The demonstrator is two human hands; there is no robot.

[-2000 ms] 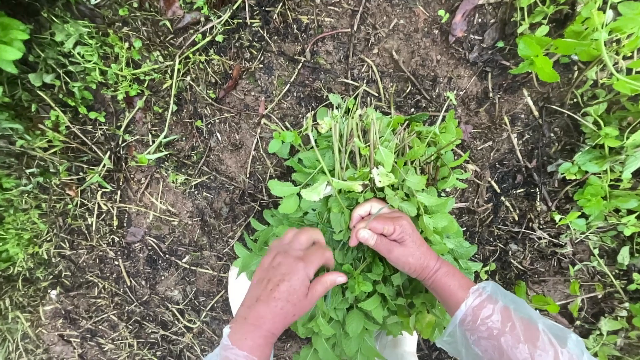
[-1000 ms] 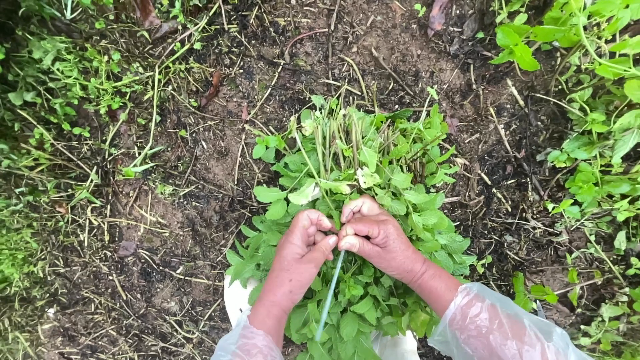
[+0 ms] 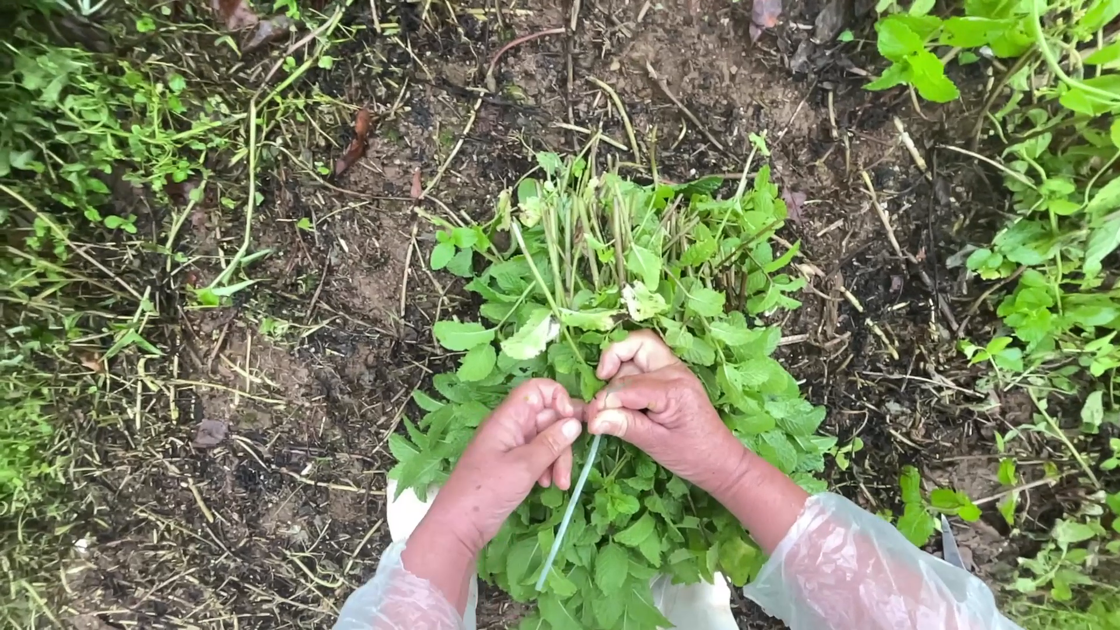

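Note:
A large bundle of leafy green cuttings (image 3: 612,516), mint-like, lies on the soil with its cut stems at the top. Over its middle, my left hand (image 3: 516,446) and my right hand (image 3: 656,407) meet fingertip to fingertip. A thin pale-blue tie (image 3: 569,516) comes out from between the fingers and hangs down over the leaves. Both hands pinch it where they meet; the rest of the tie is hidden by fingers and leaves. Translucent plastic sleeves cover both forearms.
White material (image 3: 696,604) shows beneath the bundle's lower edge. Low weeds (image 3: 114,157) grow at the left, and leafy plants (image 3: 1041,297) at the right. A pointed metal blade (image 3: 951,542) shows at lower right. Dry stalks lie scattered on dark soil.
My hands were apart two seconds ago, and my left hand has since come up and right to meet the right. The tie's blue length now shows below the fingers.

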